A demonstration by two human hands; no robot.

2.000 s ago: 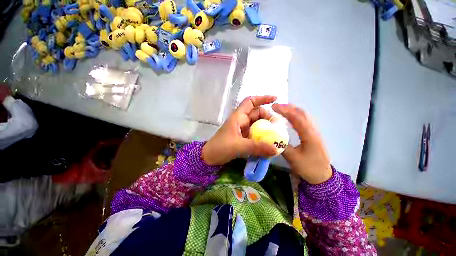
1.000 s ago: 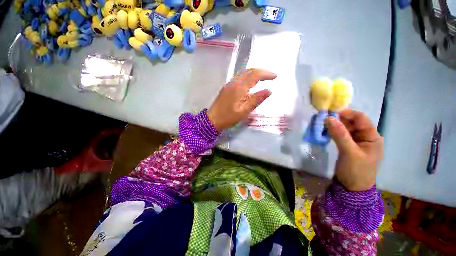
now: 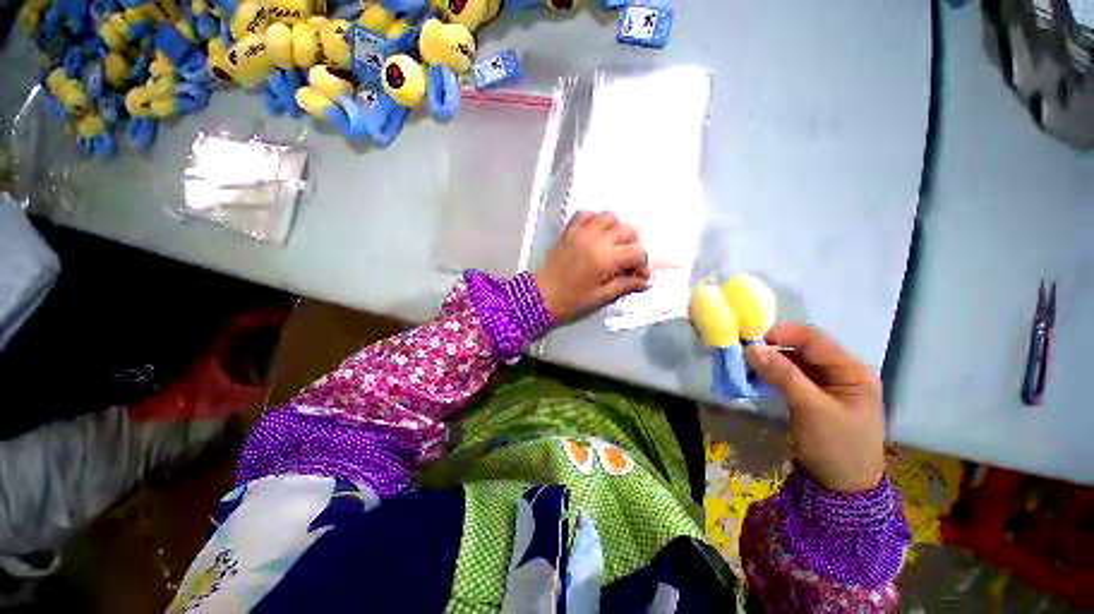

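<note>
My right hand (image 3: 828, 396) holds one plush item (image 3: 733, 314) by its blue band, with its two round yellow heads pointing up, just over the table's front edge. My left hand (image 3: 596, 264) rests on the lower part of the whitish, glaring stack of clear bags (image 3: 648, 144), fingers bent. Whether its fingertips grip a bag, I cannot tell. A second stack of bags (image 3: 494, 180) with a red-pink line at its top lies left of it.
A heap of yellow-blue plush items (image 3: 288, 48) covers the far left. A small shiny bag packet (image 3: 246, 186) lies at left. A blue hang tag (image 3: 644, 25) lies at the far side. Thread snips (image 3: 1039, 344) lie on the right table. A grey object (image 3: 1050, 72) is top right.
The plush item, first between both hands, went right in my right hand and has now come slightly back left and lower. My left hand has moved down the bag stack and its fingers have bent.
</note>
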